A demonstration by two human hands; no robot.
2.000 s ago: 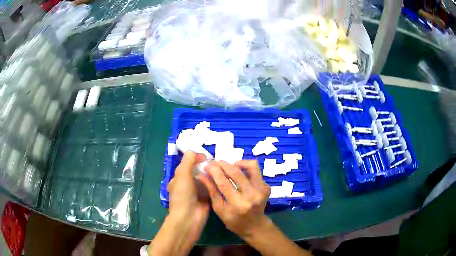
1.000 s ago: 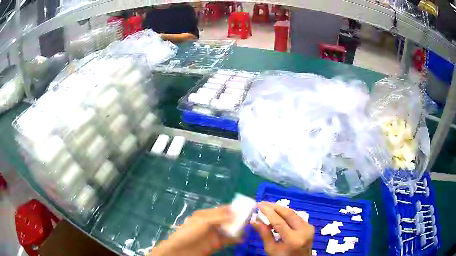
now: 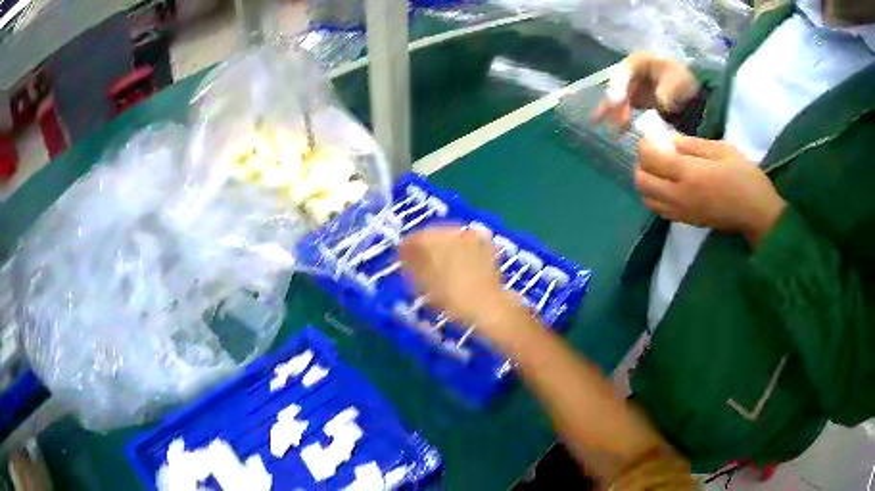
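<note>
My right hand (image 3: 456, 273) is over the right-hand blue tray (image 3: 461, 379), its fingers down among the white T-shaped parts (image 3: 523, 273) with thin stems. The hand is blurred, and its fingertips are hidden, so whether it grips a part cannot be told. My left hand is not in view. A second blue tray (image 3: 317, 355) at the bottom left holds small irregular white pieces (image 3: 331, 446) and is cut off by the lower edge.
A large crumpled clear bag (image 3: 125, 278) lies on the left, beside a smaller bag of cream parts (image 3: 297, 173). A metal upright (image 3: 387, 86) stands behind the T-part tray. At the right, a person in a green jacket (image 3: 729, 336) holds white pieces in both hands.
The view has swung right. My right hand has left the white housing near my left hand and moved over to the T-part tray. My left hand and the housing have gone out of view.
</note>
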